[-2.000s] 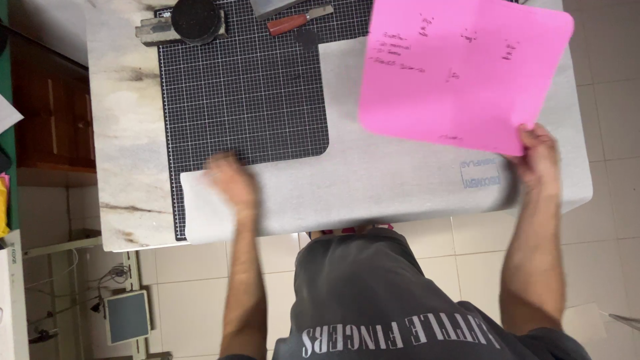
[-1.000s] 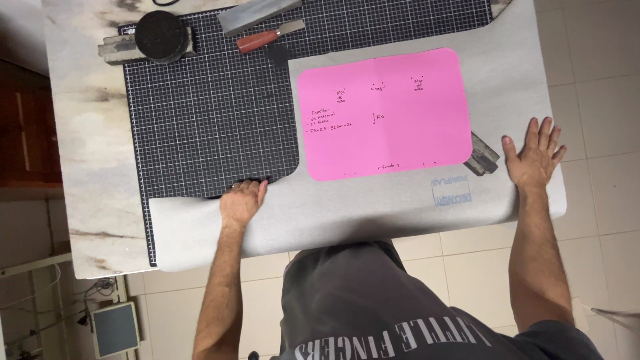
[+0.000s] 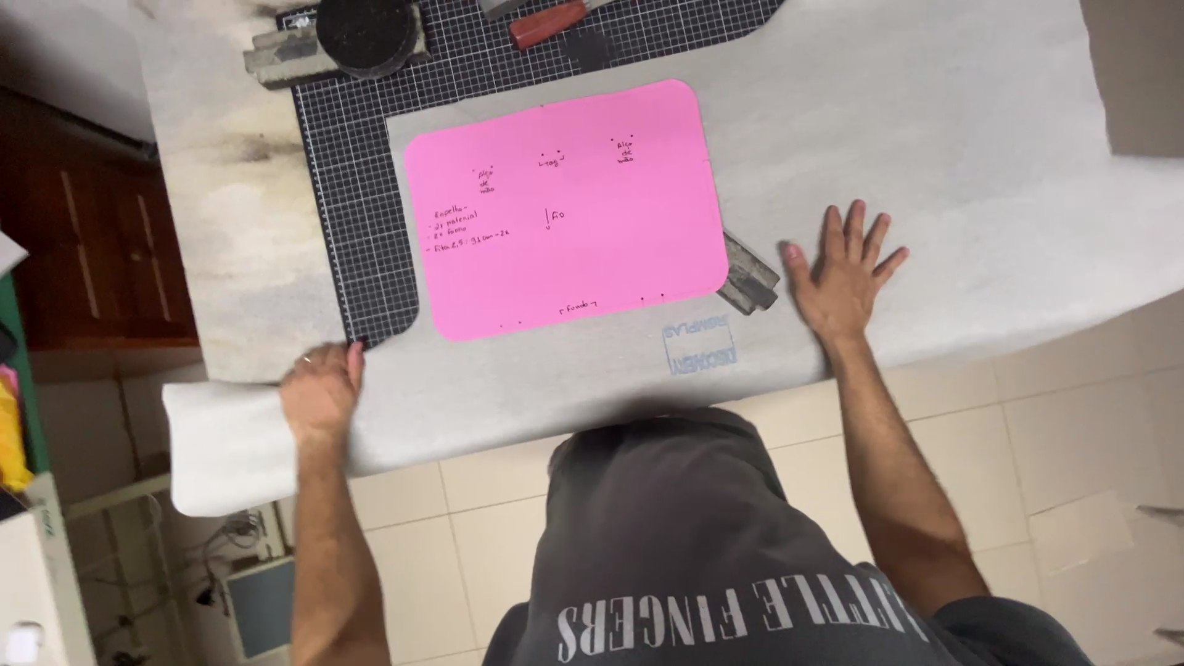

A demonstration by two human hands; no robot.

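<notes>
A large pale grey-white sheet of material (image 3: 943, 148) covers much of the table and hangs past its near edge. On it lies a pink rounded template (image 3: 592, 250) with handwriting and small dots. A grey block-like weight (image 3: 747, 275) sticks out from under the template's lower right corner. My left hand (image 3: 321, 388) rests on the sheet's near left strip, close to the cutting mat's lower corner; whether its fingers pinch the material cannot be told. My right hand (image 3: 840, 277) lies flat on the sheet, right of the weight, fingers spread, holding nothing.
A black gridded cutting mat (image 3: 356, 213) shows at the left and back. At the back are a black round object (image 3: 366, 35) on a grey metal-like block (image 3: 294, 57) and a tool with a red-brown handle (image 3: 548, 24). The marble-patterned table edge runs along the left.
The pink template, in my right hand two seconds ago, now lies on the sheet. Compared with one second ago, the sheet has shifted left over the mat, along with the template.
</notes>
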